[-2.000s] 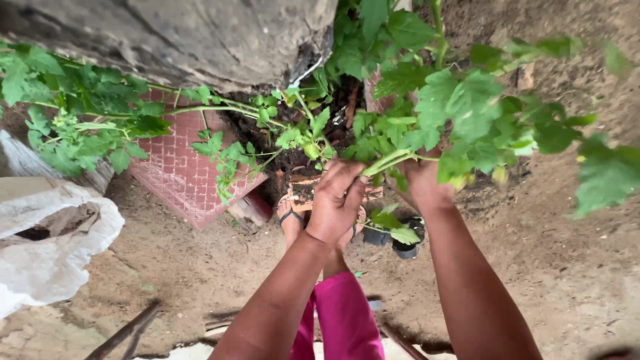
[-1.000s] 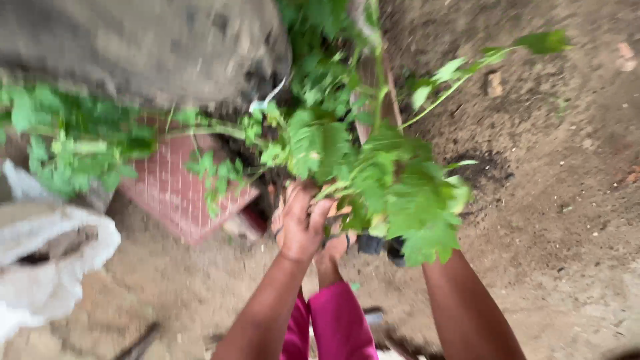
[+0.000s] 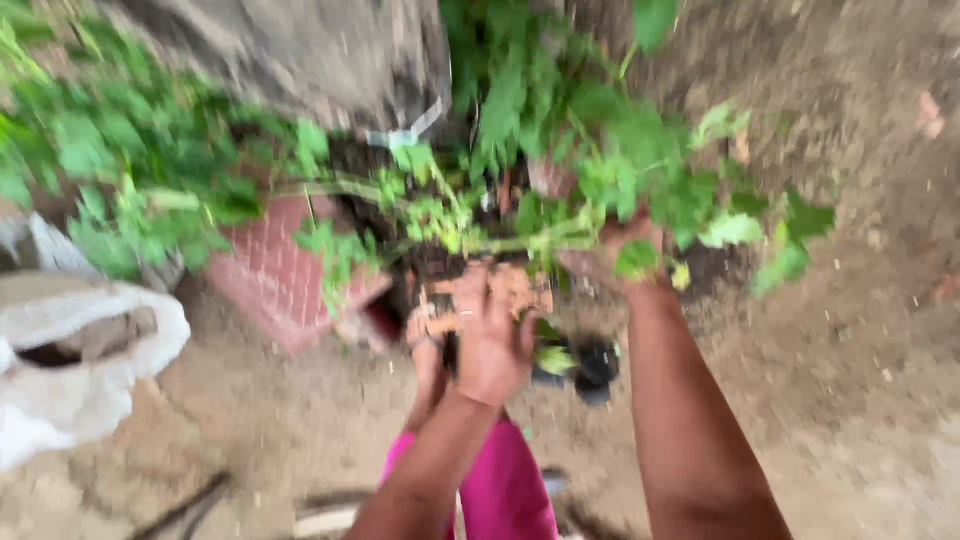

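My left hand [image 3: 491, 341] is spread, palm down, over an orange brick piece [image 3: 525, 289] near my feet; whether it touches the brick is unclear. My right hand [image 3: 619, 244] is among the leaves at the right end of a thick green vine stem [image 3: 525, 241], its fingers partly hidden and blurred. The stem runs leftward across dark soil. Broad green leaves [image 3: 652, 157] hang around and above my right hand. Smaller leafy shoots [image 3: 442, 221] stand above my left hand.
A grey rounded mass [image 3: 322, 52] fills the top. Left are a red patterned tile [image 3: 277, 262], a torn white sack [image 3: 142, 360] and dense foliage [image 3: 112, 135]. Small black pots [image 3: 596, 367] stand right of my feet. A stick [image 3: 187, 506] lies at the lower left.
My left hand has come off the plant and its fingers are now spread. The leafy vine by my right hand has shifted rightward since one second ago, uncovering the orange brick piece.
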